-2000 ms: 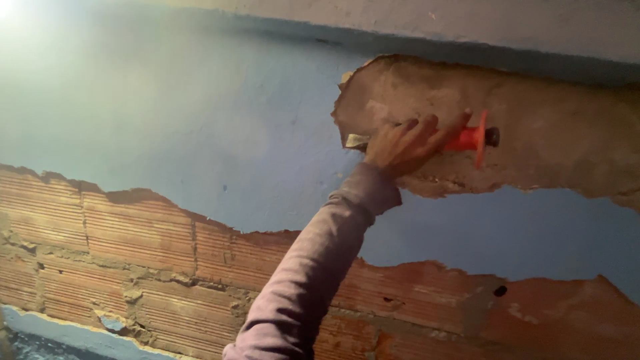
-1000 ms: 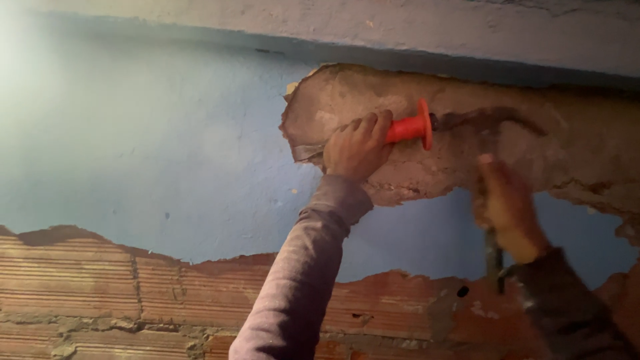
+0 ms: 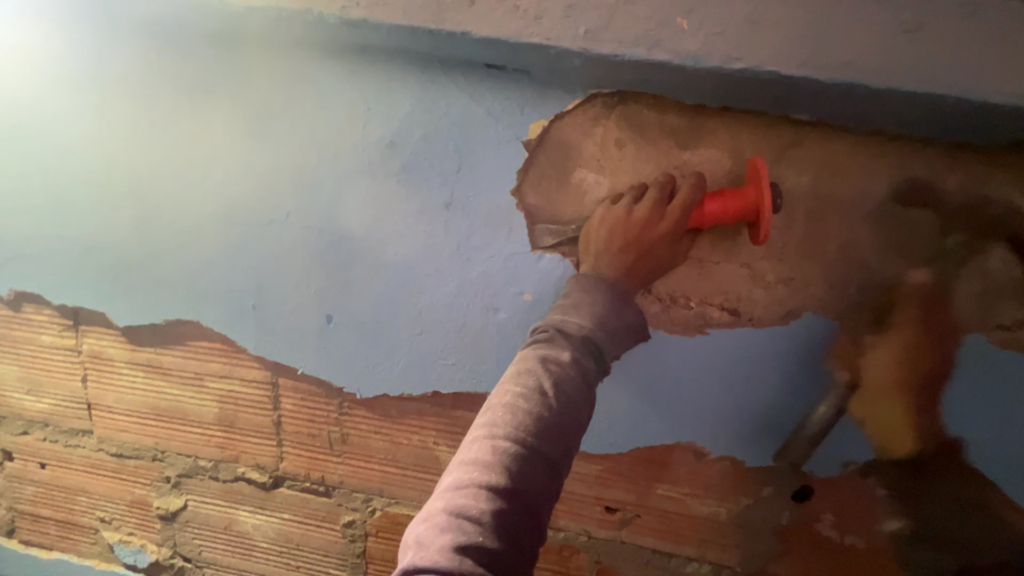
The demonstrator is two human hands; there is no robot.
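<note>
My left hand (image 3: pixel 640 228) is closed around a cold chisel with a red guarded grip (image 3: pixel 732 206). The chisel's flat blade (image 3: pixel 554 235) points left, at the lower left edge of the bare patch in the blue plaster (image 3: pixel 384 240). Its dark struck end sticks out to the right past the round guard. Blurred by motion, my right hand (image 3: pixel 904 368) grips a hammer by its handle (image 3: pixel 816 424), at the right. The hammer's head (image 3: pixel 920 200) is a dark smear, apart from the chisel's end.
Ridged hollow clay bricks (image 3: pixel 176 384) with rough mortar joints lie exposed below the jagged plaster edge. Above runs a pale projecting beam or ceiling edge (image 3: pixel 720 40). The bare patch (image 3: pixel 832 168) stretches to the right. Bright light comes from the upper left.
Two seconds ago only my left hand with the chisel was in view. A second ago the hammer was near the chisel's struck end; now my right hand and the hammer are farther right of it.
</note>
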